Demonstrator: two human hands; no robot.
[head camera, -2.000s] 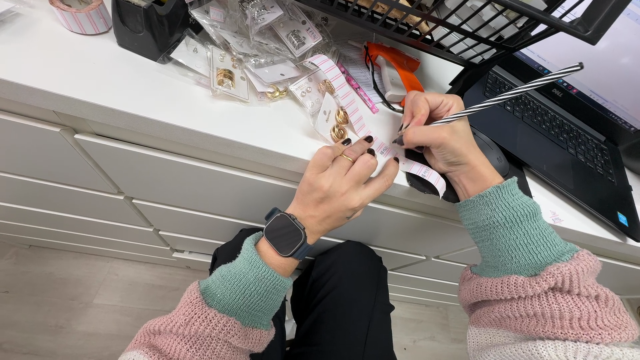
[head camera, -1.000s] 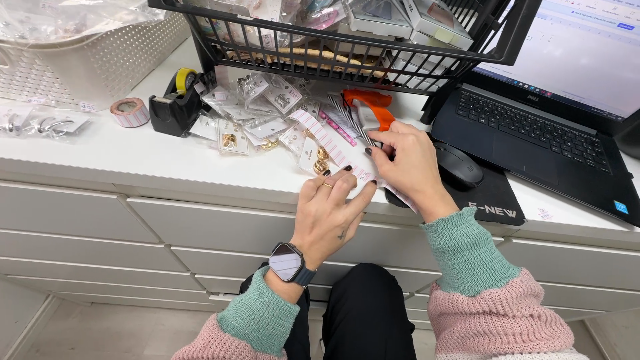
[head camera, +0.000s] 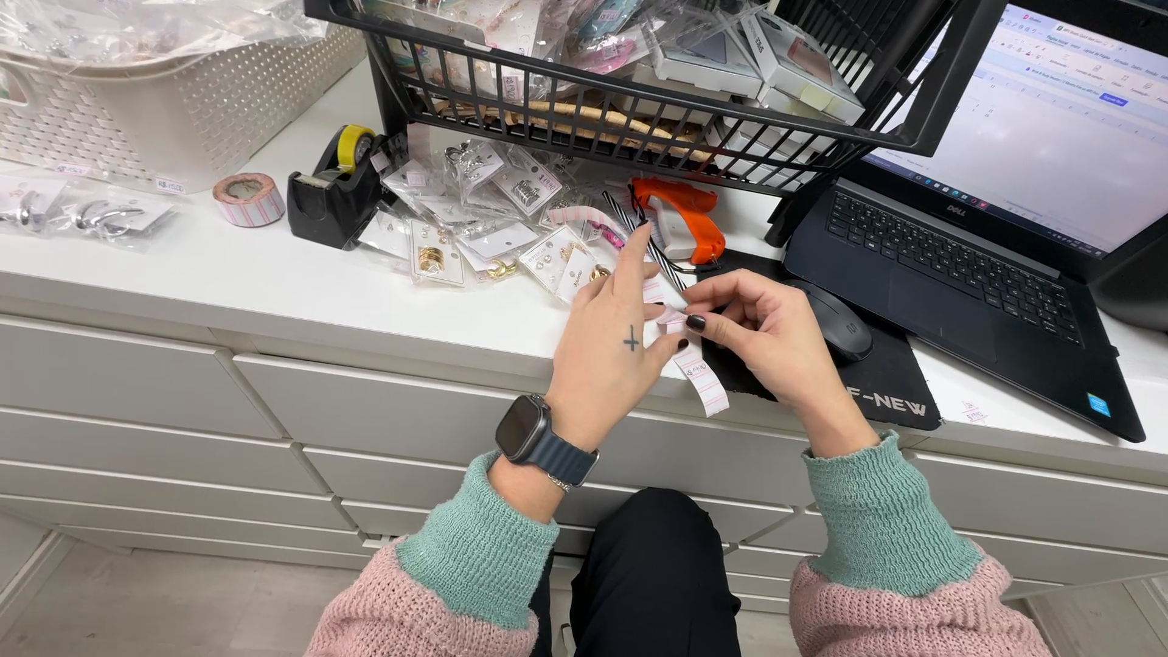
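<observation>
A strip of pink-striped paper price labels (head camera: 701, 376) hangs over the desk's front edge between my hands. My right hand (head camera: 762, 328) pinches the strip between thumb and index finger. My left hand (head camera: 620, 333) is at the strip's other side, thumb near it and index finger raised; its exact hold is partly hidden. Beyond the fingers a black-and-white striped pen (head camera: 659, 255) lies on the desk, beside an orange label gun (head camera: 684, 219). Left of it are packets of jewellery, among them a card with gold rings (head camera: 429, 260) and a card with earrings (head camera: 557, 260).
A black wire basket (head camera: 584, 128) of packaged goods stands behind. At left are a tape dispenser (head camera: 328, 201), a label roll (head camera: 248, 199) and a white plastic basket (head camera: 201, 109). A mouse (head camera: 835, 324) on its mat and a laptop (head camera: 958, 255) stand at right.
The striped pen was in my right hand two seconds ago and now lies on the desk. My right thumb and index finger now pinch the label strip. The view has shifted.
</observation>
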